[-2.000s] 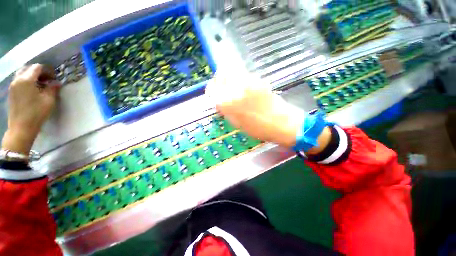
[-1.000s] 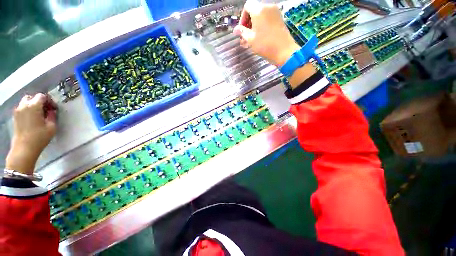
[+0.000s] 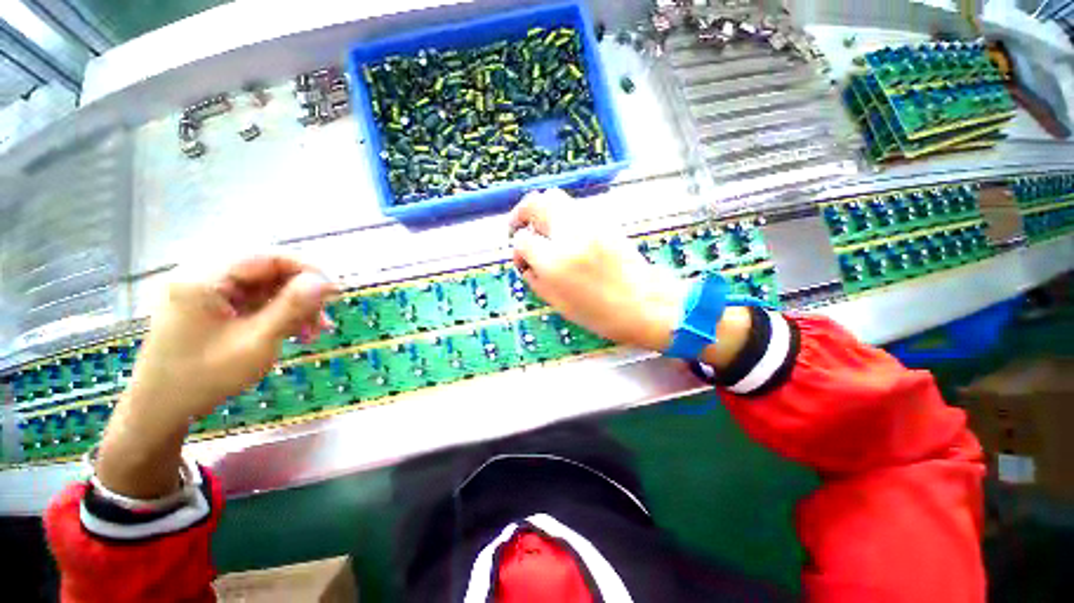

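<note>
A long green PCB panel (image 3: pixel 406 353) with two rows of blue and silver parts lies on the metal rail in front of me. My left hand (image 3: pixel 218 348) is above its left part, thumb and forefinger close together; a tiny thing may be at the tips, too blurred to tell. My right hand (image 3: pixel 595 283), with a blue wrist band, is over the panel's back edge, right of the middle. Its fingers are pinched together and hide what may be between them. The blue bin (image 3: pixel 506 203) of dark capacitors (image 3: pixel 471 112) stands just behind the panel.
Small silver parts lie left of the bin (image 3: pixel 322 97) and at the back right (image 3: pixel 736 26). Ribbed clear trays lie at left (image 3: pixel 59 236) and right (image 3: pixel 766 118). Stacked panels (image 3: pixel 936 94) are at far right. A grey plate (image 3: pixel 803 251) separates panels on the rail.
The view has shifted. My left hand has moved from beside the silver parts left of the bin to over the panel. My right hand has come back from the back-right silver parts to the panel.
</note>
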